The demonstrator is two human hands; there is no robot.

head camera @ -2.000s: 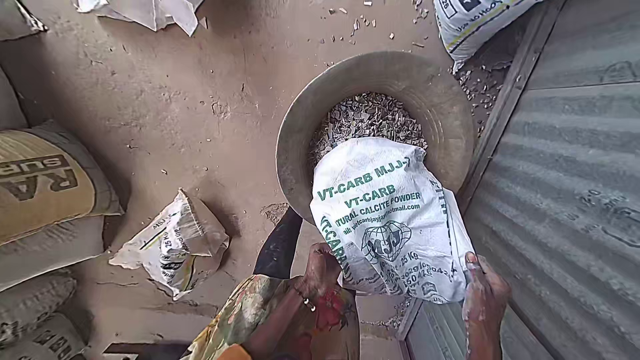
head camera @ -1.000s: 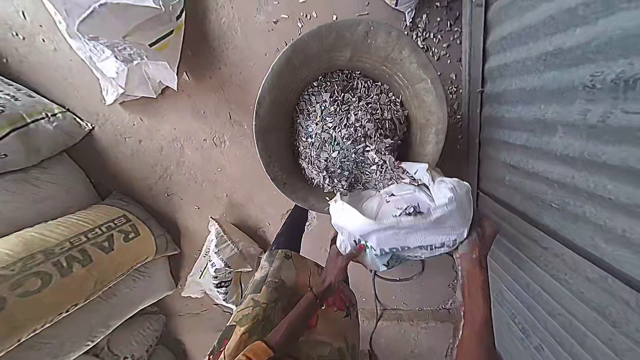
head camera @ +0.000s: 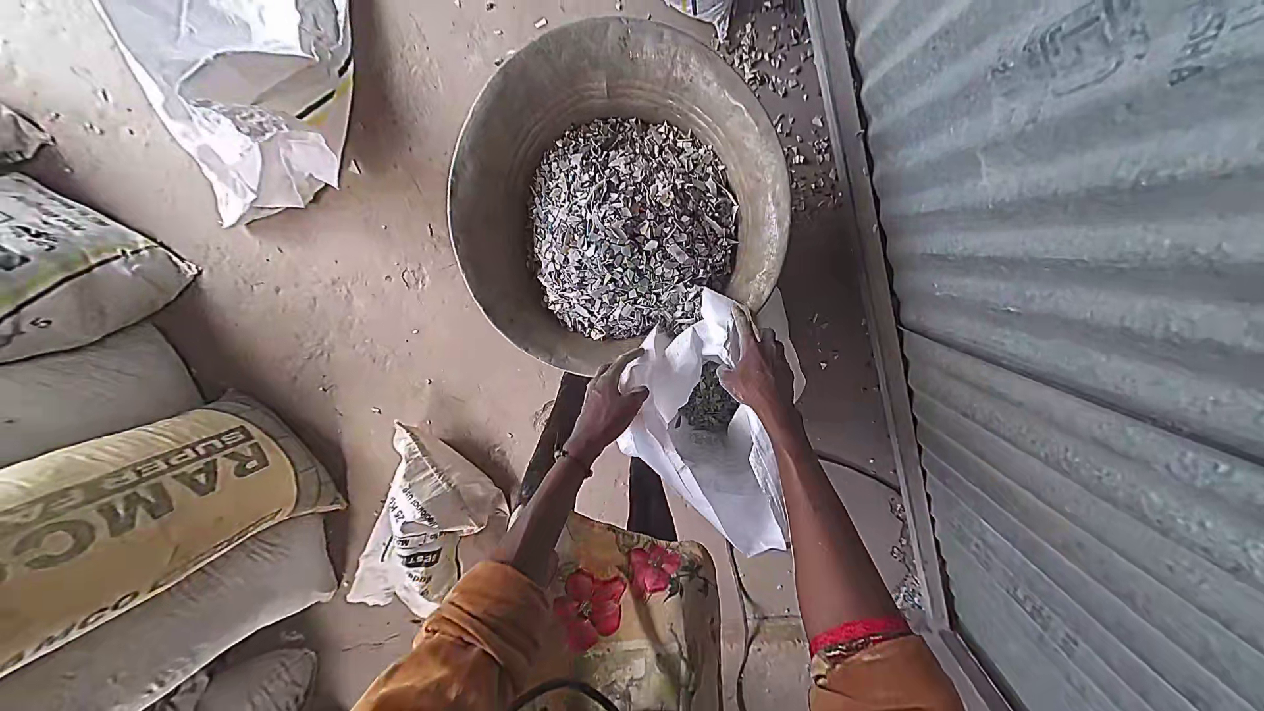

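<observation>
A wide round metal basin (head camera: 484,197) holds a heap of small grey and white shredded flakes (head camera: 632,227). At its near rim, my left hand (head camera: 607,400) grips the left edge of a white woven plastic sack (head camera: 691,474). The sack's opposite edge is in my right hand (head camera: 760,370), close to the basin's lower right rim. Between my hands the sack gapes, and a small dark clump of material (head camera: 709,400) shows inside. Some fingertips are hidden by the folds of the sack.
Filled sacks (head camera: 148,494) are stacked at the left. A crumpled sack (head camera: 425,523) lies on the floor, and a larger white sack (head camera: 267,99) is at the upper left. Corrugated metal sheeting (head camera: 1066,247) stands along the right. Scattered flakes (head camera: 805,158) and a dark cable (head camera: 746,622) lie nearby.
The sack, earlier over the basin with its printed side showing, is now drawn back and gapes between my hands. My hands have moved closer together. More of the flakes in the basin show.
</observation>
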